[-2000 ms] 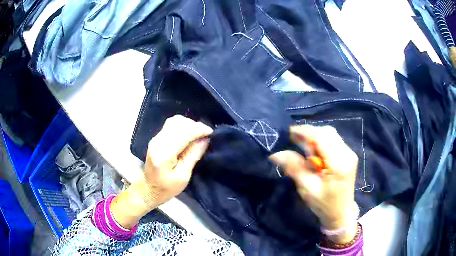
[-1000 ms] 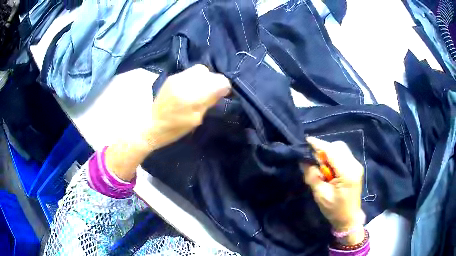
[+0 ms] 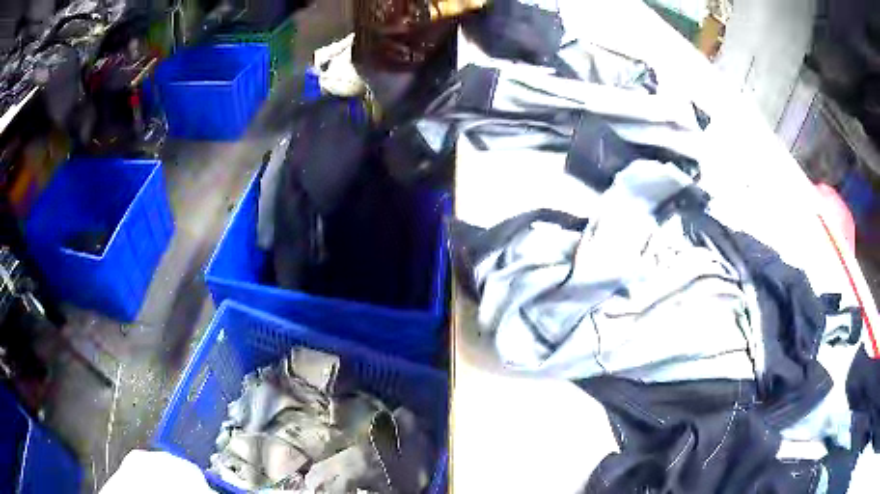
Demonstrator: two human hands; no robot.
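Neither of my hands can be made out. A pale, overexposed shape sits at the bottom left edge, and I cannot tell what it is. Nearest in front is a heap of denim garments on the white table (image 3: pixel 540 415). A pale blue inside-out garment (image 3: pixel 637 299) lies crumpled in the middle of it. A dark navy denim garment (image 3: pixel 685 434) with light stitching lies below and right of it, cut off by the bottom edge. No thread snips are visible.
A blue crate (image 3: pixel 198 386) holding crumpled grey-beige cloth pieces (image 3: pixel 289 434) stands left of the table. Behind it, another blue crate (image 3: pixel 232 275) holds dark cloth (image 3: pixel 333 203). More blue crates (image 3: pixel 145 241) stand on the floor at left. More denim (image 3: pixel 579 106) lies further up the table.
The view has swung left, to the crates and the table's far part. Both hands, the snips and the dark garment they worked on have left the picture or can no longer be made out.
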